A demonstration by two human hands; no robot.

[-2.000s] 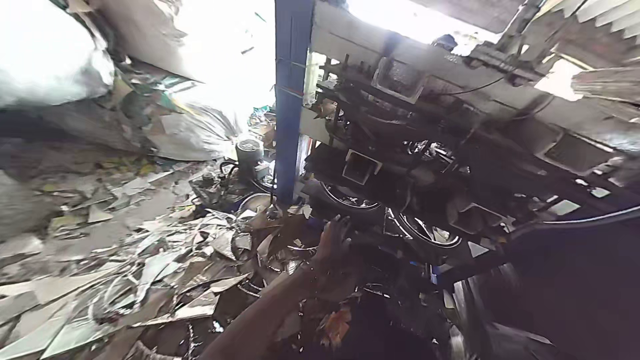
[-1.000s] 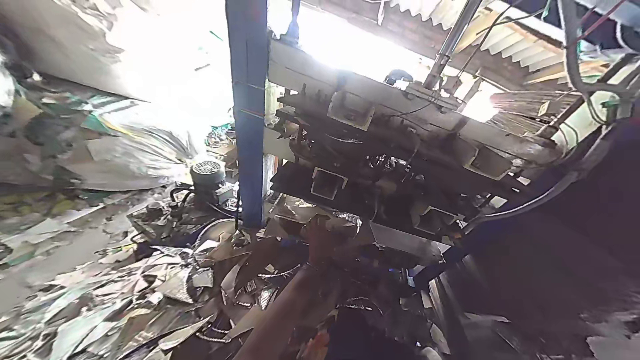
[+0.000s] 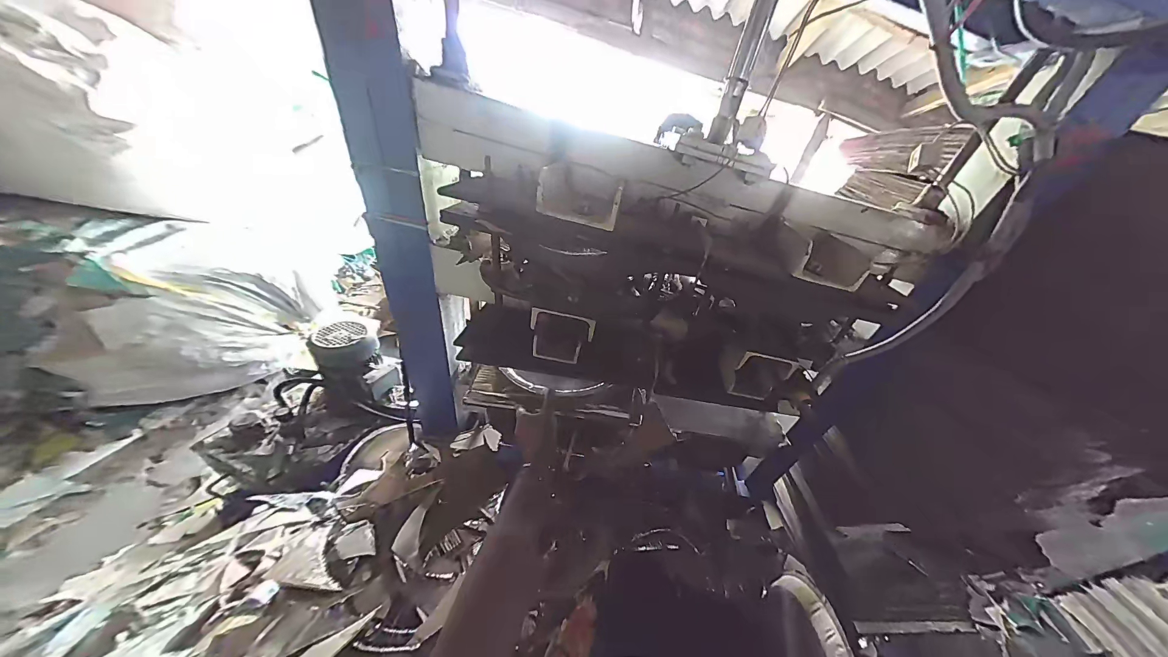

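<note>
My left hand (image 3: 537, 431) reaches up from the bottom, its fingers at the front edge of the machine's lower bed. It is dark and blurred, so whether it grips anything cannot be told. Just above it, a round silvery rim (image 3: 557, 383) shows beneath the lower black plate (image 3: 493, 339) of a press-like machine. A pale beam (image 3: 511, 123) crosses the machine's top between blue metal posts (image 3: 392, 219). To the right of my left hand is a brown, pointed shape (image 3: 650, 433), too dark to identify. My right hand cannot be made out.
Cut paper or card scraps (image 3: 306, 557) lie heaped at the lower left. An electric motor (image 3: 344, 345) with hoses stands left of the blue post, near large pale sacks (image 3: 164, 351). A hose (image 3: 949, 306) curves down the right side. Stacked sheets (image 3: 1118, 616) lie at the lower right.
My left hand, earlier with fingers spread before the machine, is now at its lower bed. The silvery sheet beside it one second ago no longer shows plainly. The view has shifted.
</note>
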